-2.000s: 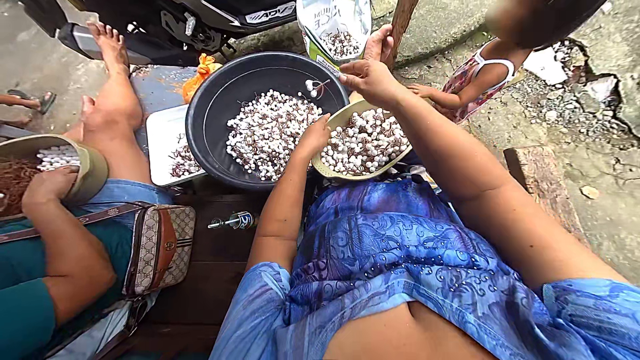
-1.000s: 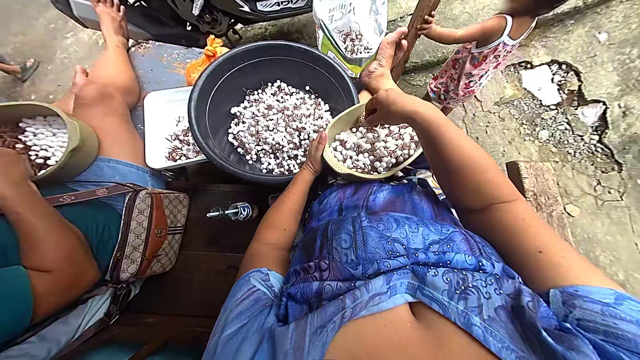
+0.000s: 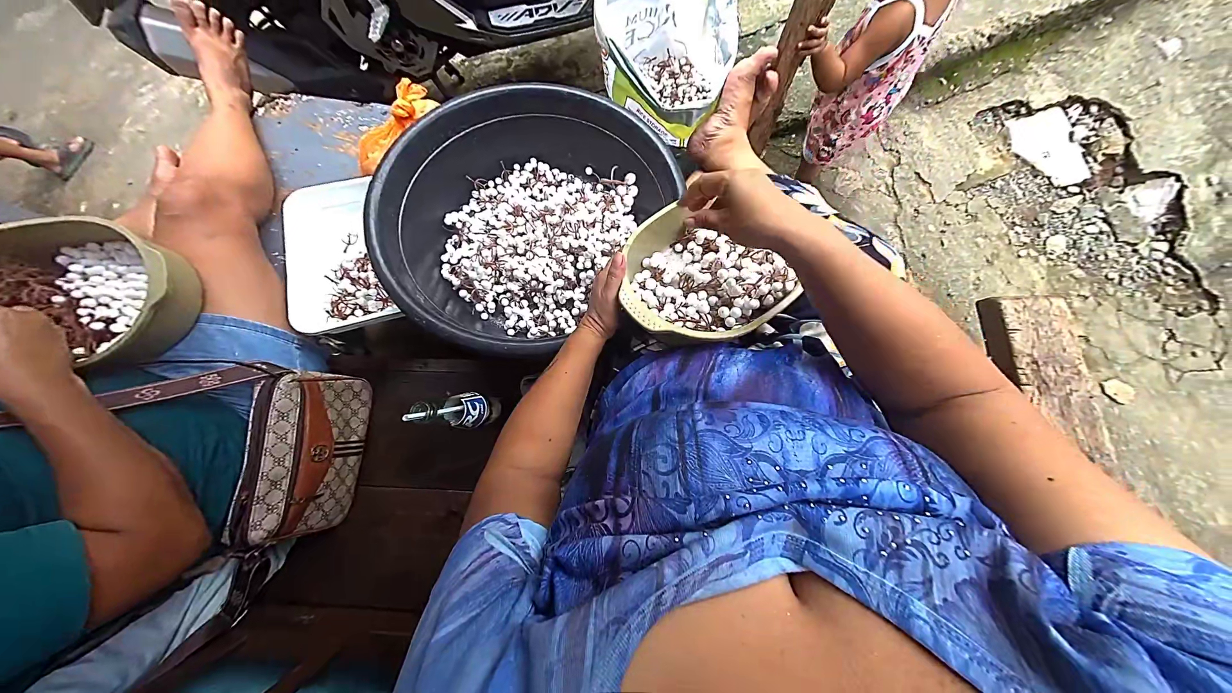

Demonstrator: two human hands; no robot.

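A pale yellow-green plastic basket (image 3: pixel 664 330) rests near my lap, filled with small white balls on brown stems (image 3: pixel 717 279). My left hand (image 3: pixel 604 294) grips the basket's left rim. Over its far edge, my right hand (image 3: pixel 736 204) is bent with fingers curled downward; whether anything is between the fingertips cannot be told. Touching or very near the basket's left side is a big black basin (image 3: pixel 414 279) that holds many more of the white balls on stems (image 3: pixel 539 250).
A white tray (image 3: pixel 313 221), an orange plastic bag (image 3: pixel 395 120) and a printed sack (image 3: pixel 664 38) surround the basin. A bottle (image 3: pixel 467 411) lies on the dark wooden bench. At left, a person holds a tub (image 3: pixel 173 289) beside a patterned bag (image 3: pixel 298 462). A child stands near a wooden post (image 3: pixel 789 67).
My right hand has come down from above the basket to its far rim. My left hand stays at the basket's left side. The child's hand is now on the wooden post.
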